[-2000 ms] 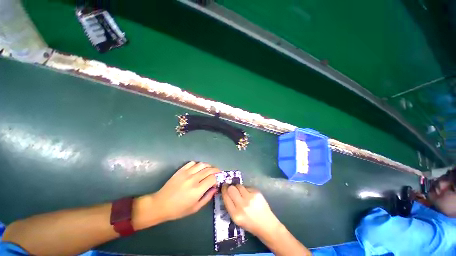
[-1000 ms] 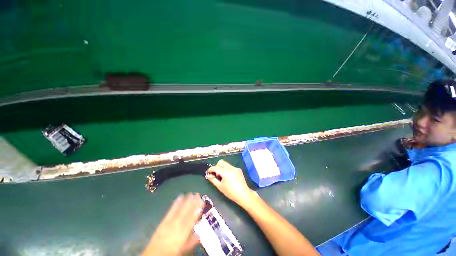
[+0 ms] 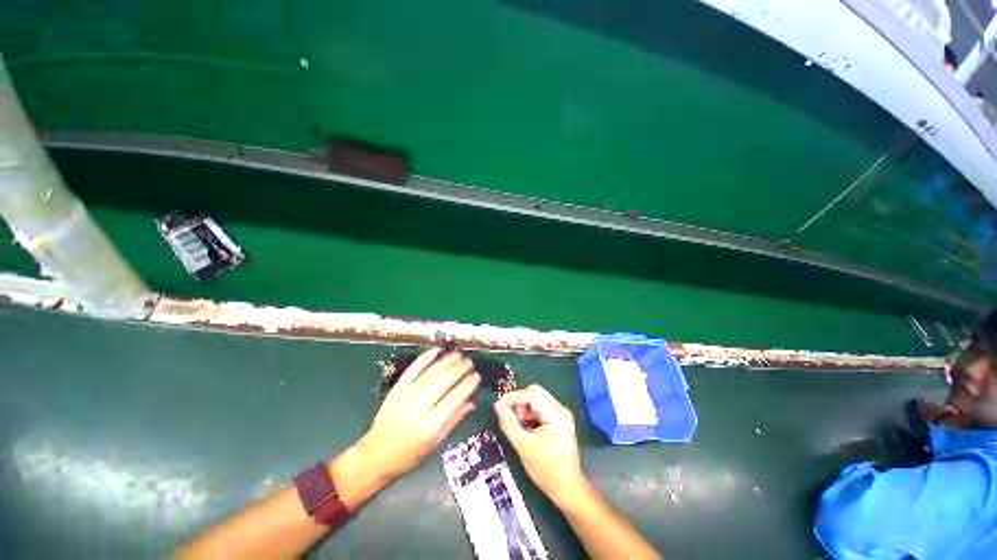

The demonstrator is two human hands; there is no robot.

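The bundle of thin black cables (image 3: 494, 377) with gold-coloured ends lies near the bench's far edge. My left hand (image 3: 424, 407) lies over its middle, palm down, fingers slightly apart, and hides much of it. My right hand (image 3: 543, 435) is just below the bundle's right end, thumb and forefinger pinched together; whether a cable is between them is too small to tell. An open phone unit (image 3: 494, 505), black and white, lies on the bench below and between both hands, touched by neither, its near end cut off by the picture's edge.
A blue bin (image 3: 680, 407) with pale contents (image 3: 631, 392) stands right of my right hand. Another unit (image 3: 201, 245) lies on the green belt (image 3: 361, 257) beyond the worn bench edge (image 3: 284, 319). A pale post (image 3: 68, 235) stands at left. A person in blue (image 3: 905, 505) is at right.
My left hand has moved from the unit up onto the cable bundle. My right hand has left the unit for the bundle's right end, now slightly below it. The view has tilted and shifted.
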